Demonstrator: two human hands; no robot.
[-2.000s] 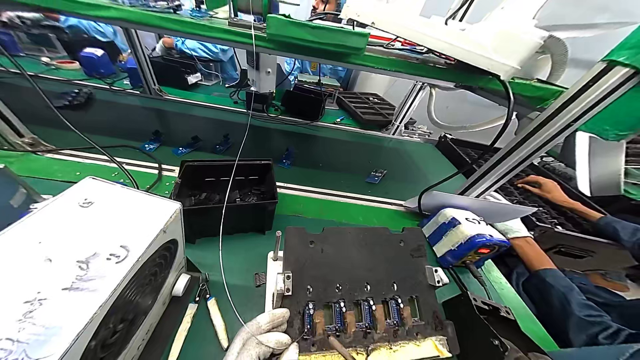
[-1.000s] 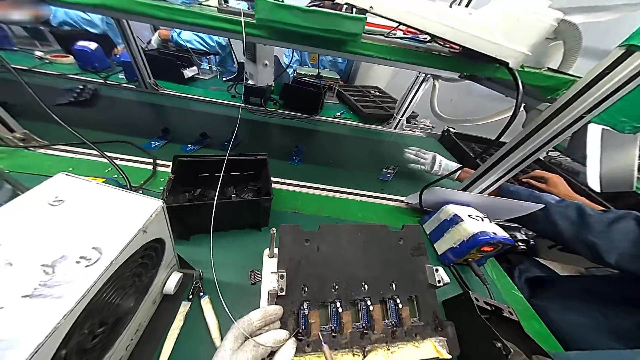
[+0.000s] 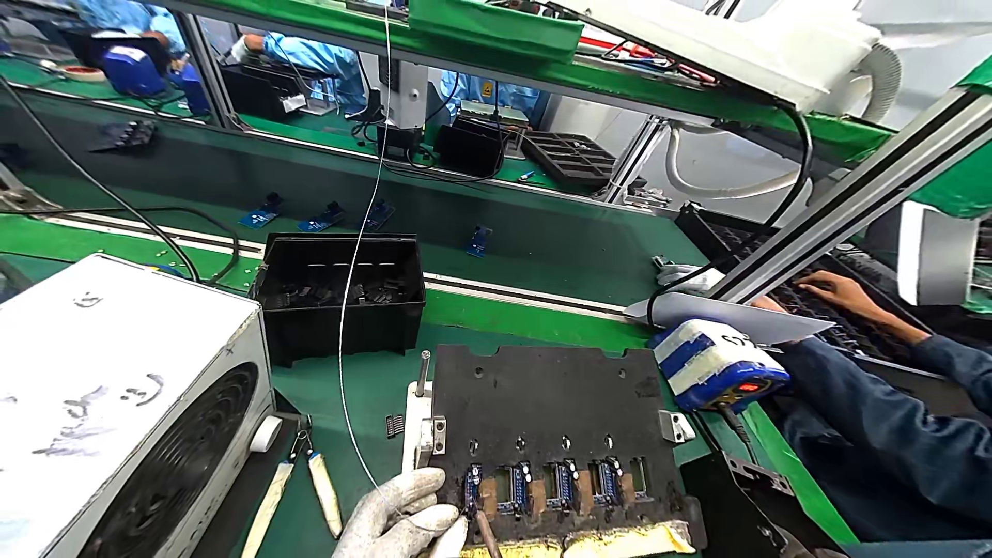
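Observation:
My left hand, in a pale glove, pinches the thin solder wire that hangs from above. Its fingertips are at the lower left corner of a black fixture plate. Several small blue circuit boards stand in the slots of this plate, with brown strips between them. The brown tip of a soldering iron meets the leftmost board near my left fingers. My right hand is hardly seen; a blurred part at the lower right edge may be it, and what it holds cannot be told.
A black bin of small dark parts stands behind, left of the plate. A white fan unit and pliers lie left. A blue-and-white soldering station stands right. A co-worker's arms reach over a black tray. Blue boards lie on the conveyor.
The co-worker's gloved hand reached out over the conveyor one second ago and is now drawn back beside the white sheet. My left hand stays by the leftmost board.

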